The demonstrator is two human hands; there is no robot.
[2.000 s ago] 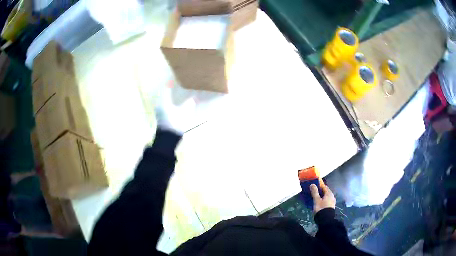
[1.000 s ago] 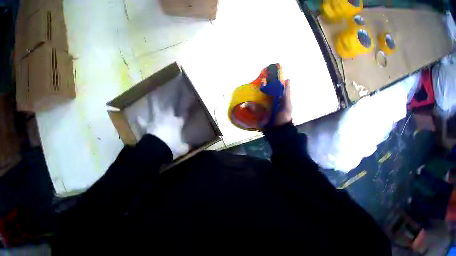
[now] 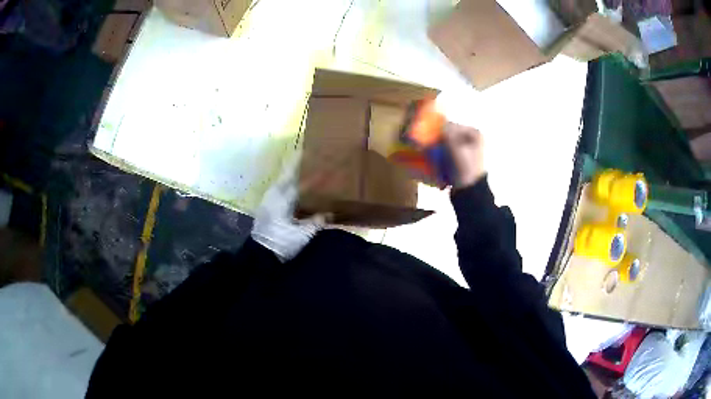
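Note:
A brown carton (image 3: 335, 148) lies on the white table right in front of me. Its side flaps are folded inward and the near flap stands out at its front edge. My left hand (image 3: 284, 218), in a white glove, is at the carton's near left corner; it is blurred and its fingers are not clear. My bare right hand (image 3: 465, 156) grips the tape gun (image 3: 427, 132), orange and dark blue, over the carton's right side. The tape gun is blurred, and no tape strip can be made out.
An open carton (image 3: 487, 47) with white inside stands at the table's far right. Closed cartons (image 3: 195, 12) are at the far left. Yellow tape rolls (image 3: 599, 243) and a small pale ring (image 3: 610, 281) lie on the right side bench (image 3: 663, 288). Green floor with yellow lines shows at left.
The view has swung left. The carton's open inside with white contents is now covered by brown flaps. My left hand has come out to its left edge, and the tape gun is now over the carton.

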